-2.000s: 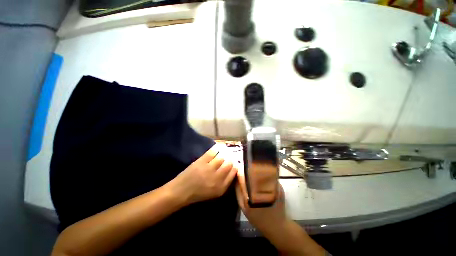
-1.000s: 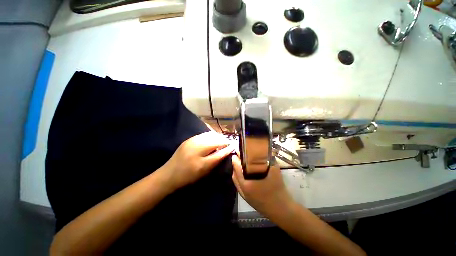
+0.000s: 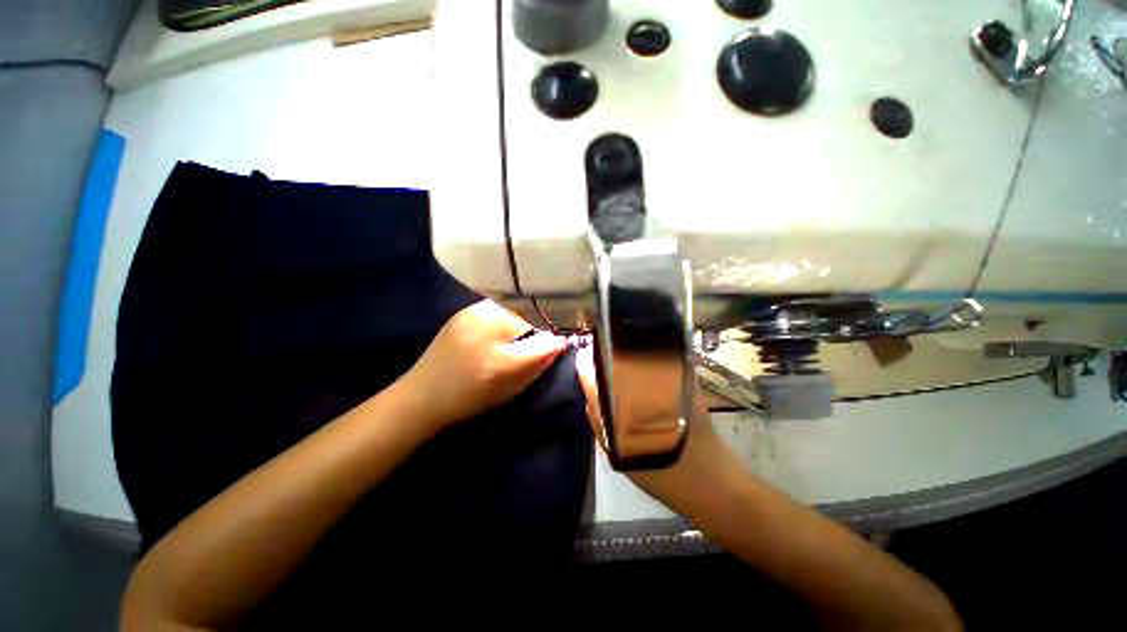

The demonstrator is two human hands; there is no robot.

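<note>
A dark navy garment piece [image 3: 284, 333] lies left of the machine's needle area and hangs down over the table's front edge. My left hand [image 3: 482, 361] rests on it, fingers pinching the cloth edge close to the needle area. My right hand [image 3: 674, 451] is mostly behind the shiny chrome guard [image 3: 645, 358]; its fingertips and hold are hidden. The needle and presser foot are hidden by the guard and fingers; a bright light shows there. No label can be made out clearly.
The cream machine head [image 3: 816, 185] with black caps spans the back. The thread tension assembly [image 3: 791, 340] is right of the guard. A brown patch [image 3: 890, 351] lies behind it. A blue strip [image 3: 89, 272] runs along the left table edge, beside a grey-blue partition [image 3: 50, 185].
The camera view has shifted. My left hand has moved slightly left and its fingers now pinch nearer the cloth edge. The cloth has shifted slightly left in view.
</note>
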